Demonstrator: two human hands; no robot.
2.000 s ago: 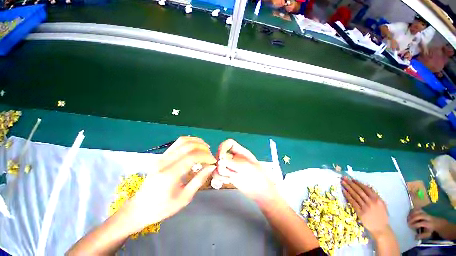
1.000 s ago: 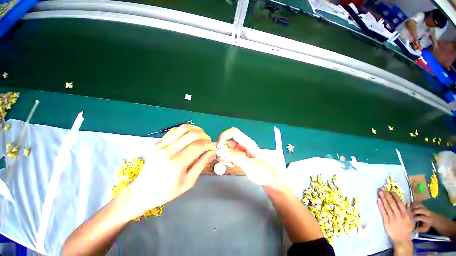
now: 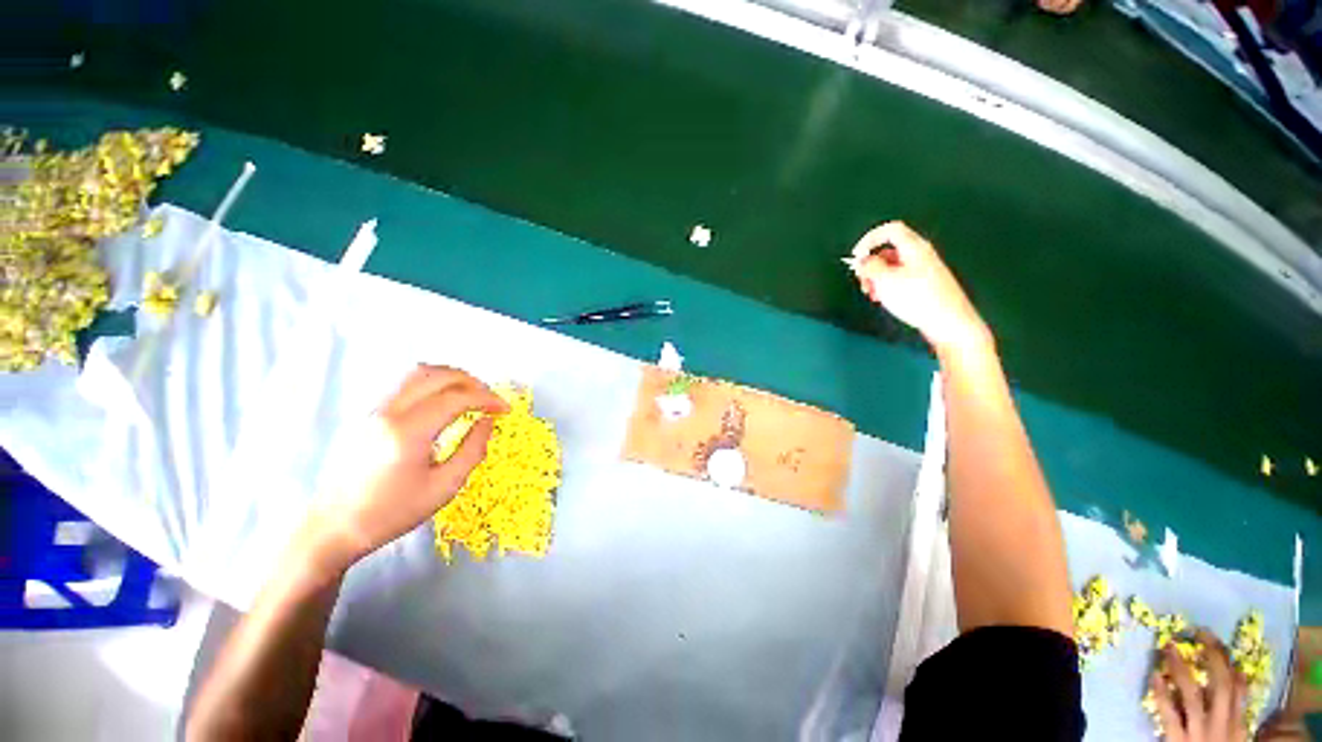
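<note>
My left hand is at the pile of small yellow parts, its thumb and index fingertips on the pile's upper left. Whether it grips a part cannot be told. My right hand is out over the dark green conveyor belt, fingers pinched, with a small pale figure just showing at the fingertips. Between the hands lies the brown cardboard pad. A white disc is at its lower edge, and a white spot with a green tip is at its upper left.
Black tweezers lie on the teal edge. Single figures sit spaced on the belt. A large yellowish pile is at far left. At lower right another person's hand touches a yellow-white pile. A blue bin is at lower left.
My hands have parted from above the cardboard: the left moved to the yellow pile, the right out over the belt with a figure. The view has swung left, and the cardboard and tweezers are uncovered.
</note>
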